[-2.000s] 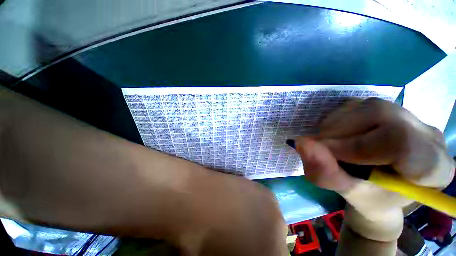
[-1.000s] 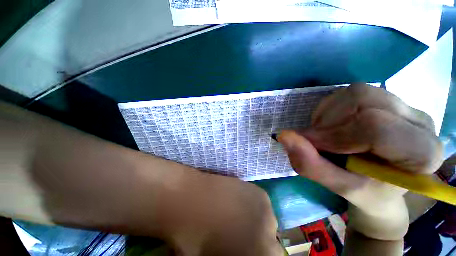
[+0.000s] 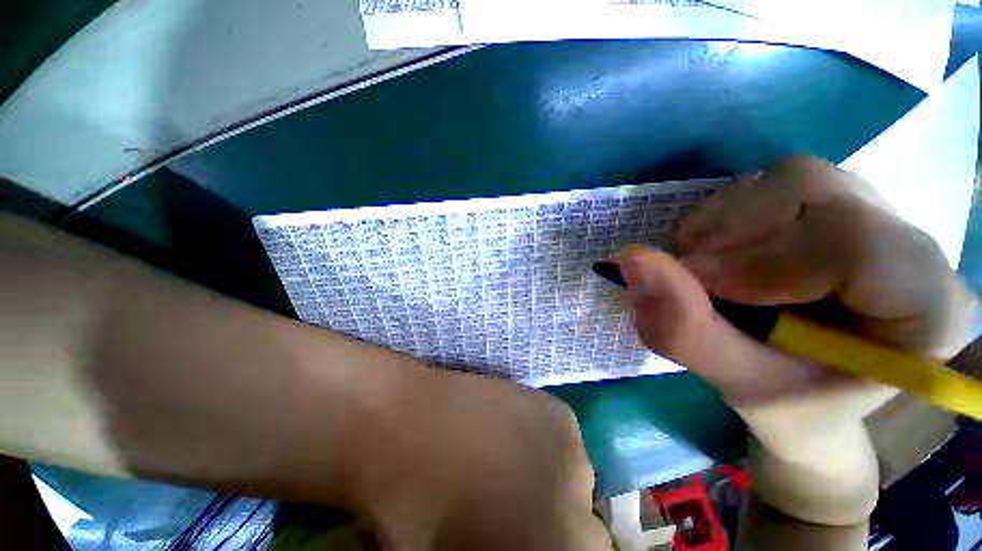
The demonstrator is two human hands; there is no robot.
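A white label sheet (image 3: 452, 280) covered in a dense grid of tiny print lies on the dark green bench mat (image 3: 431, 135). My right hand (image 3: 797, 269) is over the sheet's right part and holds a marker pen (image 3: 851, 350) with a yellow barrel and black grip. The dark tip points left, at or just above the print; contact cannot be told. My left forearm crosses from the left edge, over the sheet's lower left edge. My left hand (image 3: 495, 463) is bent down at lower centre; its fingers are hidden or out of the picture.
Other printed sheets (image 3: 603, 24) lie beyond the mat at the top. A loose white sheet (image 3: 921, 151) lies at the right. A pale edging strip (image 3: 215, 81) curves across the upper left. A red plastic tray (image 3: 689, 514) shows at the bottom, beside a pale object.
The view has shifted, bringing the printed sheets at the top into sight. The pen tip is now higher up the label sheet. My left arm has hardly moved.
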